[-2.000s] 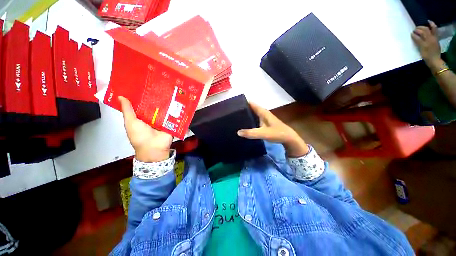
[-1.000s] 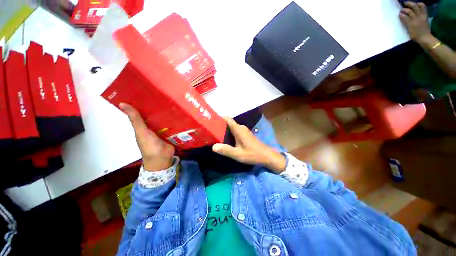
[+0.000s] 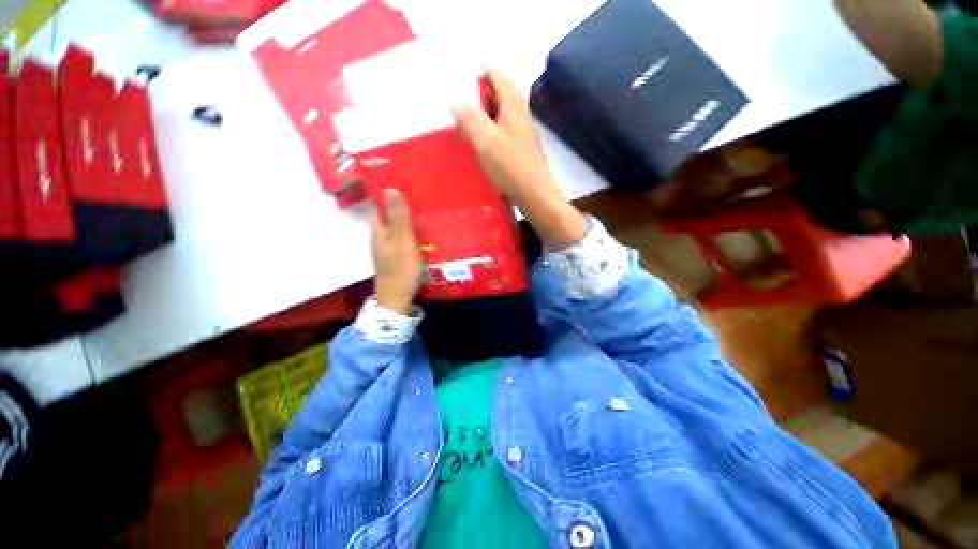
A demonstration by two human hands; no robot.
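A red box sleeve [image 3: 456, 209] is held over my lap, its white inner flap open at the top and its barcode side facing up. The black inner box [image 3: 483, 326] sticks out of the sleeve's lower end, nearest my body. My left hand [image 3: 397, 249] holds the sleeve's left edge. My right hand [image 3: 513, 150] is at its upper right edge, fingers bent around it; the fingertips are slightly blurred. A flat sleeve stack [image 3: 306, 102] lies behind, partly hidden by the held sleeve.
Sleeved boxes [image 3: 118, 150] stand at the left. Black boxes [image 3: 641, 91] lie on the white table at the right edge. More red sleeves [image 3: 220, 11] are at the back. Small black items [image 3: 207, 114] lie on the table. A person's arm [image 3: 895, 38] is at the right, above a red stool [image 3: 794, 252].
The sleeve has turned more upright and now surrounds most of the black box. My right hand has moved from the lower end up to the sleeve's top right.
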